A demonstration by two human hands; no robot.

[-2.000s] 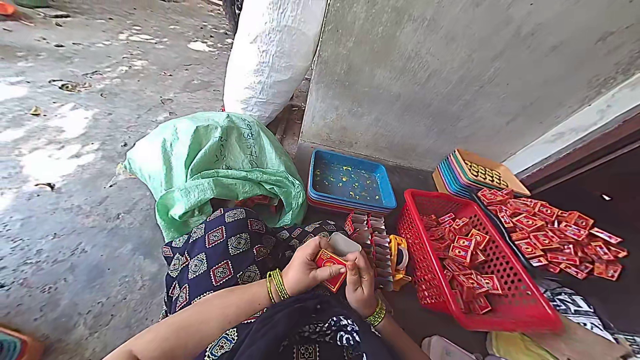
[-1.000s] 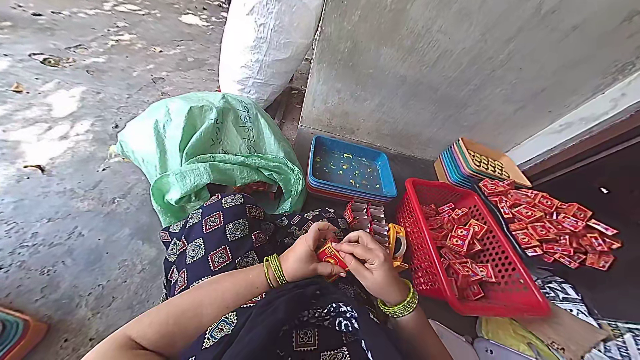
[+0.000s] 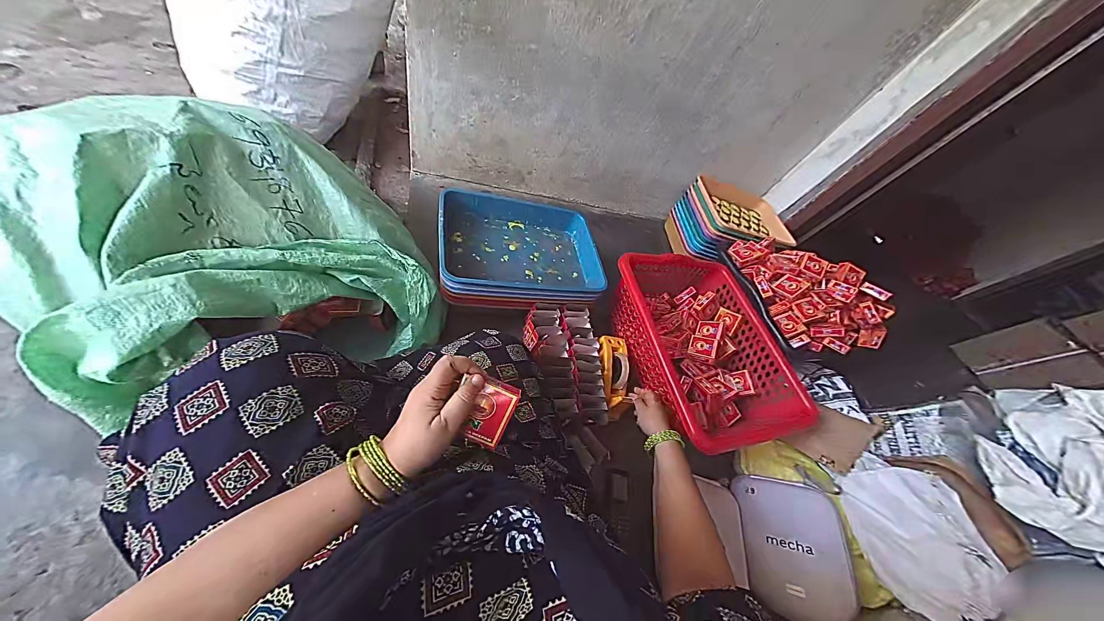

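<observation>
Between the thumb and fingers of my left hand is a small red printed carton, held over my lap. My right hand reaches down beside a yellow tape dispenser, its fingertips close together at the dispenser's lower end; whether they pinch a piece of tape is too small to tell. Rows of small cartons with grey open ends stand just left of the dispenser. To the right, a red plastic basket holds many small red cartons.
Stacked blue trays lie against the wall. A green woven sack stands at the left, a white sack behind it. Loose red cartons are heaped beyond the basket, beside a colored tray stack. A grey lidded case lies lower right.
My hands were together at a red carton one second ago. Now they are apart: my right hand has moved right to the tape dispenser, while my left keeps a carton.
</observation>
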